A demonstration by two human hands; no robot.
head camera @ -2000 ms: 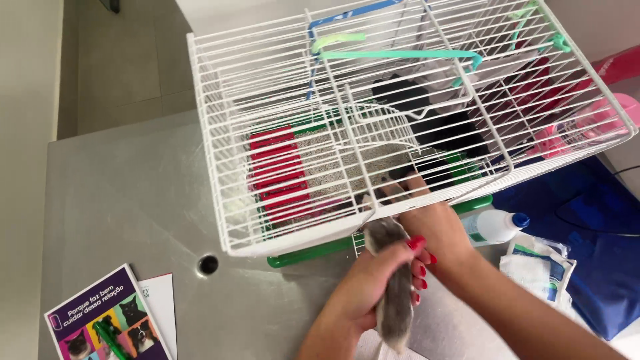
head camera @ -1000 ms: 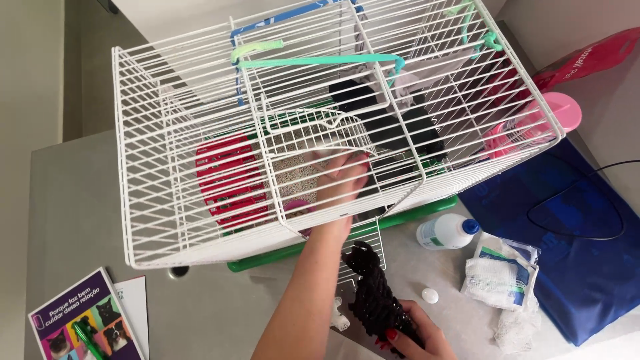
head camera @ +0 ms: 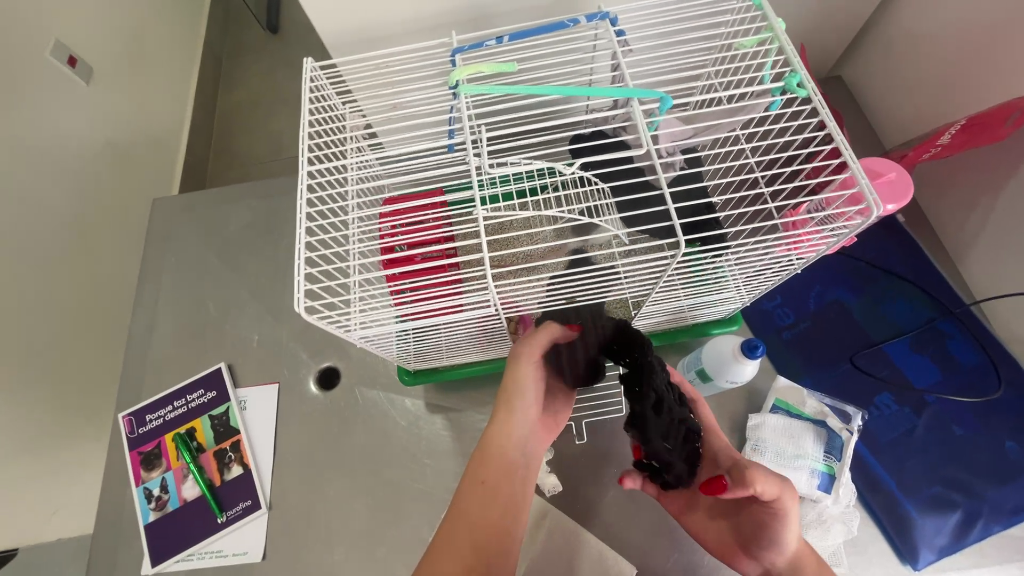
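Note:
A white wire cage [head camera: 384,128] stands on a metal table. At the lower front opening, my left hand [head camera: 536,384] holds one part of a black, textured, fabric-like item [head camera: 660,416], partly within the opening. My right hand [head camera: 728,496] cups the longer, bunched part outside, palm up. A wire flap [head camera: 600,400] hangs below the opening. Inside the cage are tan granular bedding [head camera: 512,240], a red slotted piece [head camera: 416,240] at the left and black cloth [head camera: 656,184] at the back right. Bars blur the interior, and no animal can be made out for certain.
On the steel table [head camera: 216,296], a booklet [head camera: 160,400] with a green pen [head camera: 196,472] lies left of a round hole [head camera: 326,378]. At the right are a white bottle [head camera: 720,364] with a blue cap, gauze packs [head camera: 800,448], a blue bag [head camera: 904,416] with a black cord, and a pink container [head camera: 884,184].
The small grey-brown animal held two seconds ago is no longer in my hands. My left hand has come back from inside the cage to its opening and holds the black item with my right.

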